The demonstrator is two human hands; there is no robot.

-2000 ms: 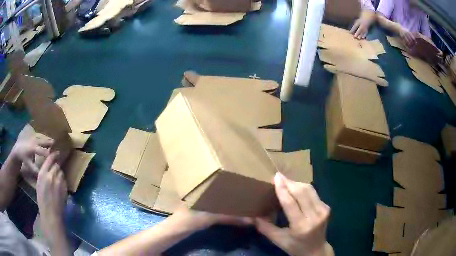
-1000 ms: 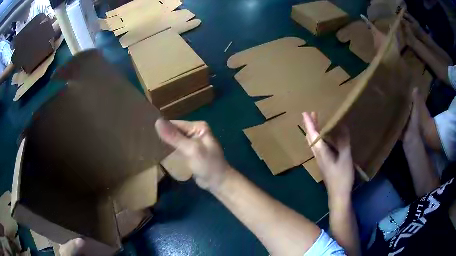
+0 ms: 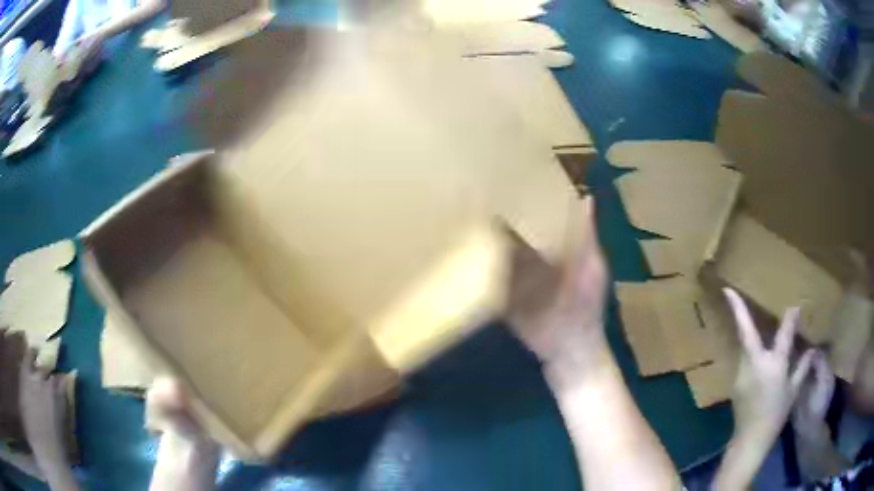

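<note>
A part-folded box (image 3: 220,316) is held tilted in front of me, its tray open at the left and its lid panel (image 3: 355,182) lying back, blurred by motion. My left hand (image 3: 175,422) grips the tray's outer wall at its lower left; most of the fingers are hidden. My right hand (image 3: 573,307) is at the right end of the lid, against a flap (image 3: 532,273), fingers pointing up; its exact hold is blurred.
A neighbour's hand (image 3: 767,384) is at the right, by a part-folded box (image 3: 795,278) and a flat blank (image 3: 671,206). Another person's hand (image 3: 43,412) and a blank (image 3: 38,297) are at the left. More cardboard lies across the dark green tabletop (image 3: 105,125).
The closed-looking box of the first frame is now seen open, with its lid back. Since the second frame the view has swung left, and the box and my hands sit further right in it.
</note>
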